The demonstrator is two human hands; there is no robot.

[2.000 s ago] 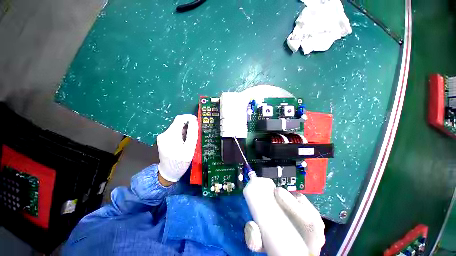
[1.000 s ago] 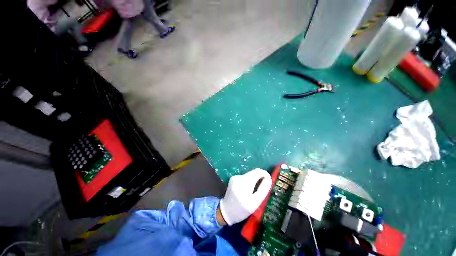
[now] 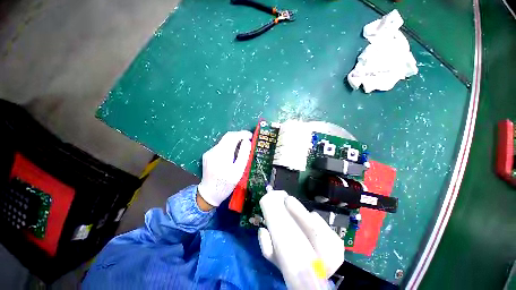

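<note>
The green circuit board lies slightly turned on a red foam pad. It carries a ribbed white block, a black square component and a long black transformer. My gloved left hand is against the pad's left edge, fingers partly curled; its grip is unclear. My gloved right hand holds the white glue dispenser, which has a yellow marking towards its rear. The dispenser's front is over the board's lower left part, near the black square. The thin needle is hard to make out.
Side cutters and a crumpled white cloth lie on the scuffed green bench. A conveyor edge curves along the right, with a red pad beyond. Black trays stand at the left, below bench level.
The view has swung back from the bench's far left corner to the board. The dispenser's front, earlier at the white block's lower edge, is now beside the black square's lower left. The left hand stays at the pad.
</note>
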